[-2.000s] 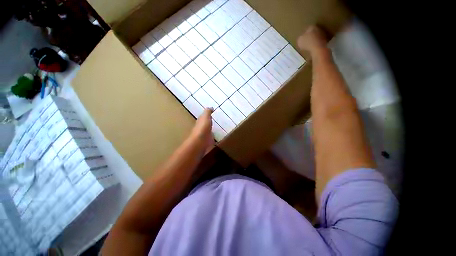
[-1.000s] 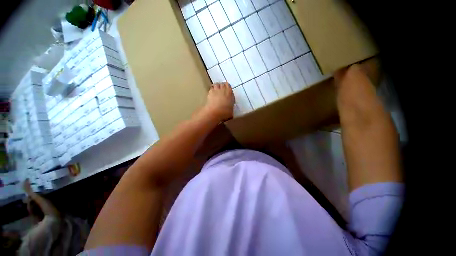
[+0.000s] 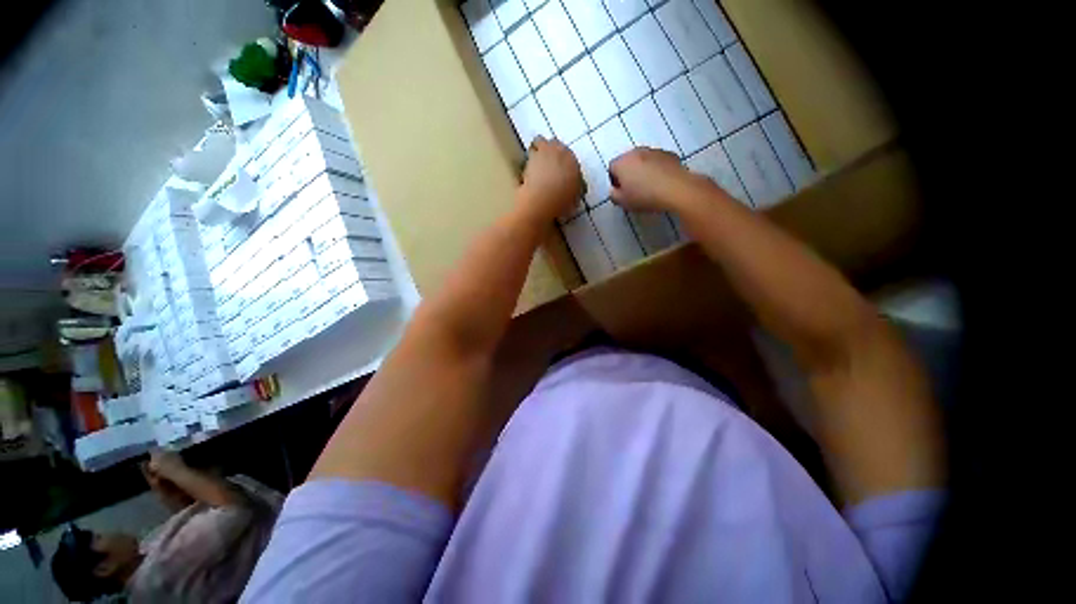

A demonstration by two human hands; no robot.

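The open brown shipping carton (image 3: 407, 130) stands in front of me, its left flap folded out flat. Rows and columns of white product boxes (image 3: 637, 100) fill the part of it in view. My left hand (image 3: 552, 179) is at the carton's left inner side, fingers bent down onto the boxes. My right hand (image 3: 647, 179) is just right of it, over the same boxes, fingers curled. The fingertips of both hands are partly hidden, and I cannot tell whether either grips a box.
Stacked white boxes (image 3: 289, 248) stand on the white table at left, with a crumpled whitish piece (image 3: 227, 198) on them. Blue-handled pliers (image 3: 304, 71), a green lump (image 3: 254, 66) and a red-and-black object (image 3: 313, 21) lie at the back. Another person (image 3: 201, 537) is at lower left.
My right hand has left the carton's right side and come in over the boxes beside my left hand. My left hand has moved slightly up. The view has shifted, showing more of the other person.
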